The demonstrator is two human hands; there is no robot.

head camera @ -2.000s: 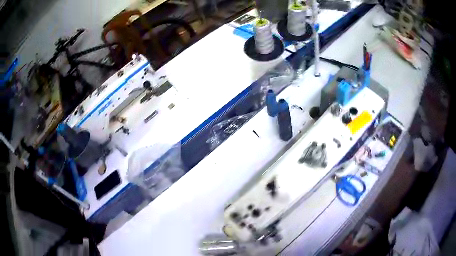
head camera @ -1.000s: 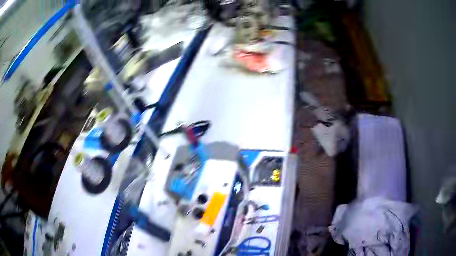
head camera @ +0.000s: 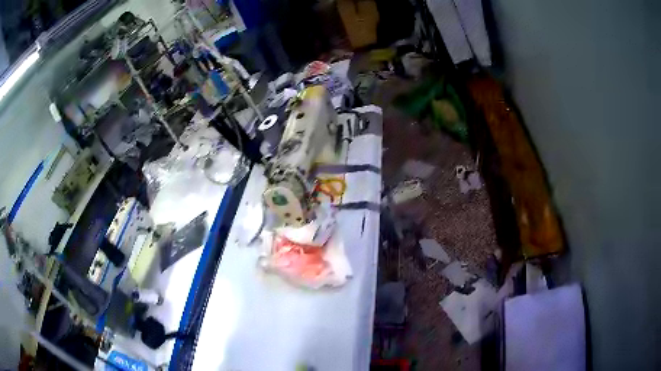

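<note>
Neither of my hands is in the picture. Nearest in front is a long white sewing table. A clear bag with red contents lies crumpled on it. Behind the bag stands a cream-white sewing machine. Orange-handled scissors lie at its right side. Much of the picture is blurred.
A second table with another machine and clear plastic bags runs along the left. Scraps lie on the floor at right, by a pale padded-looking block and an orange-brown plank. Cloth is heaped at the back.
The view has swung right and forward along the table. The blue scissors and near machine have left the picture; the bag with red contents and the machine behind it now show larger and more central.
</note>
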